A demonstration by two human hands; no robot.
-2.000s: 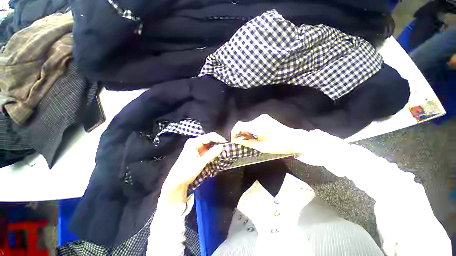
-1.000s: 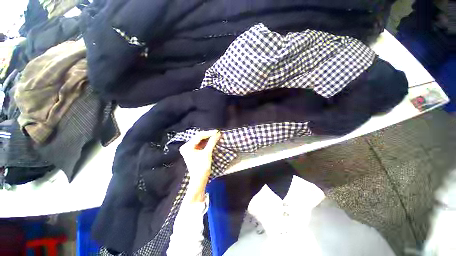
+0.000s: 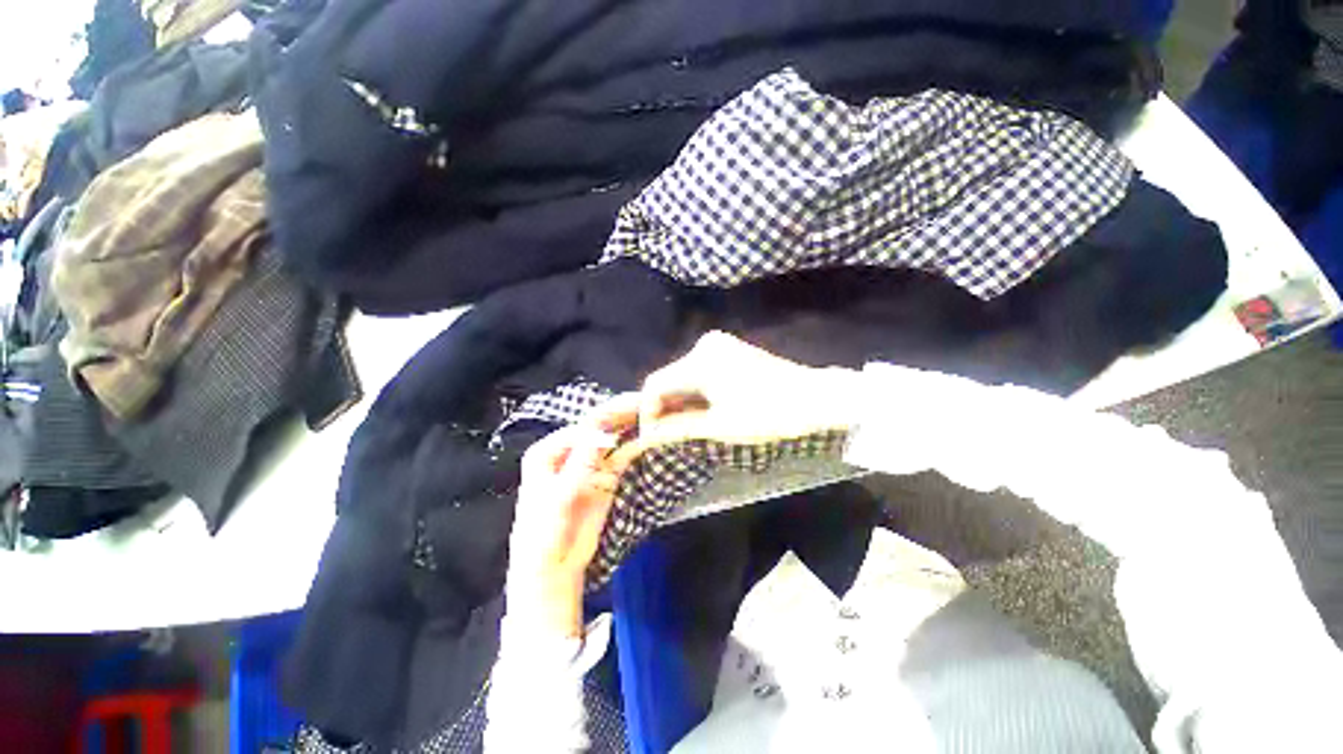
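A dark padded coat (image 3: 427, 398) lies spread over the table's front edge. A black-and-white checked strip (image 3: 658, 488) runs along its near edge. My left hand (image 3: 567, 494) pinches this strip at the fingertips. My right hand (image 3: 737, 395) meets my left fingertips at the same spot and covers part of the strip. No needle or thread can be made out. A broad checked lining panel (image 3: 869, 184) lies on the coat behind my hands.
The white table (image 3: 147, 578) bears a brown garment (image 3: 170, 243) and dark grey garments at left. A red-and-blue sticker (image 3: 1275, 314) is near its right corner. A blue bin (image 3: 645, 648) and a red stool (image 3: 136, 719) stand below the edge.
My right hand was out at the far right a second ago and is now back at the checked edge, touching my left fingertips. My left hand has kept its pinch.
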